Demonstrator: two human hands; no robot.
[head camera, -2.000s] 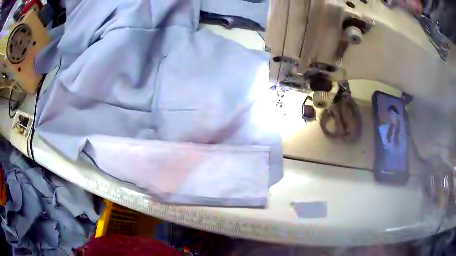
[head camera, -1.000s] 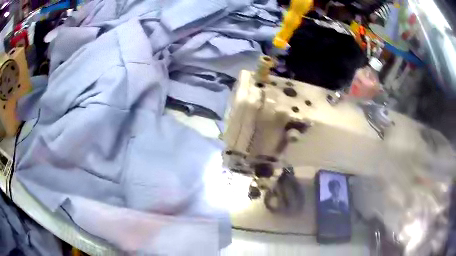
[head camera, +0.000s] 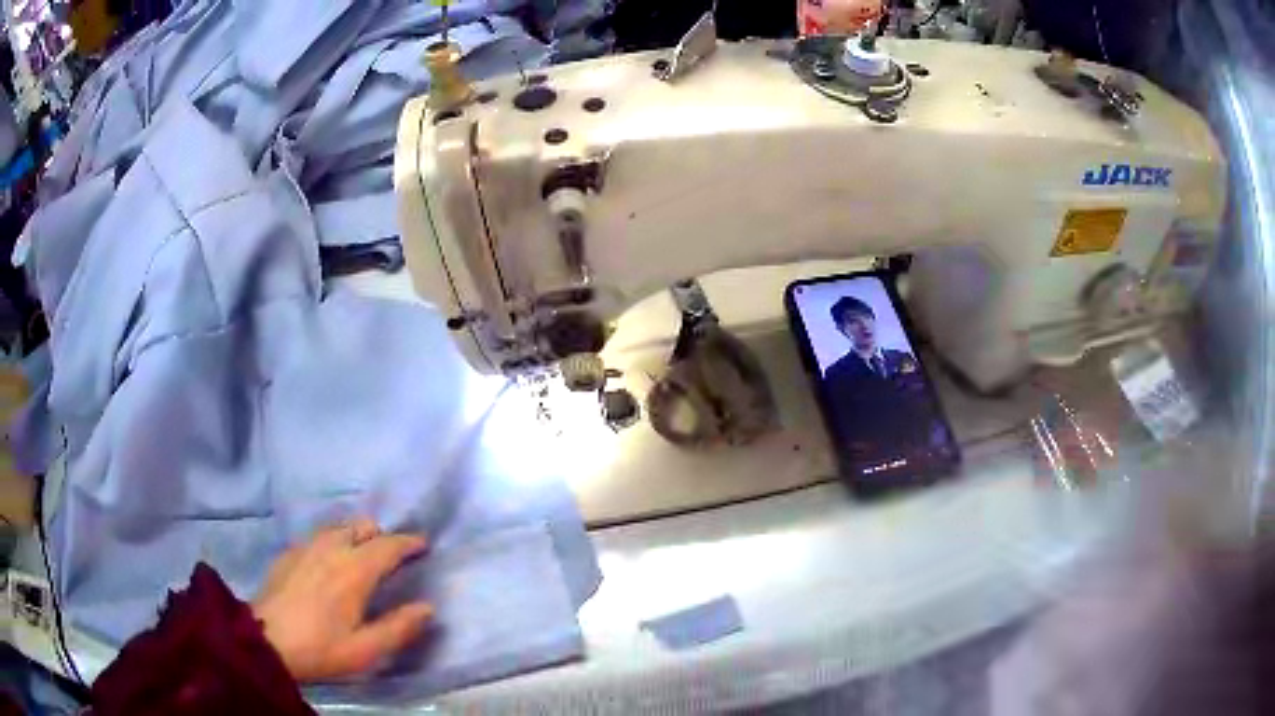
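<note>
The light blue garment (head camera: 350, 378) spreads left of the machine, under the bright lamp at the needle. A folded strip of the same cloth (head camera: 517, 602) lies along its front edge. My left hand (head camera: 350, 595), in a dark red sleeve, rests palm down on the cloth near this strip, fingers apart, holding nothing visible. A large blurred pinkish shape at the lower right may be my right hand (head camera: 1133, 629); its fingers cannot be made out. The presser foot and needle are washed out by glare.
The cream JACK machine (head camera: 839, 168) stands across the back. Dark looped snips (head camera: 713, 392) lie on its bed beside the lit smartphone (head camera: 874, 378). A clear packet with a white label (head camera: 1154, 392) is further right. A small blue scrap (head camera: 692, 623) lies on the white table.
The view has swung right, bringing the machine's full arm into frame. My left hand now shows plainly on the cloth, and the pinkish shape has appeared at lower right.
</note>
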